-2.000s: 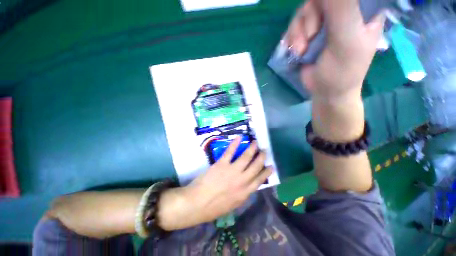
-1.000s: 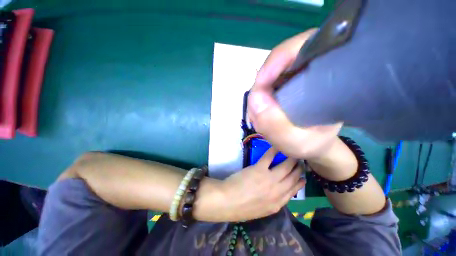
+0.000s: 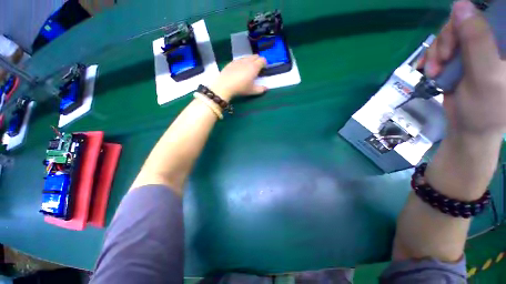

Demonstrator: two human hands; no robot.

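My left hand point(image 3: 242, 77) reaches to the far side of the bench. Its fingers are at the left edge of a black and blue device point(image 3: 272, 49) on a white foam sheet point(image 3: 283, 80); whether they grip it or the sheet I cannot tell. My right hand point(image 3: 471, 72) is closed around the dark grey electric screwdriver point(image 3: 455, 75), partly cut off by the right edge. The driver's thin tip points down-left, above the grey-white screw feeder point(image 3: 383, 108).
Another device point(image 3: 185, 60) lies on a white foam sheet point(image 3: 165, 89) to the left, with more units farther left. A device point(image 3: 56, 192) lies at red foam sheets point(image 3: 84, 183) at near left. Yellow-black tape point(image 3: 488, 262) shows at lower right.
The view has shifted to the far bench. My left hand has left the unit in front of me and reached forward. My right hand has moved right with the screwdriver, to the feeder.
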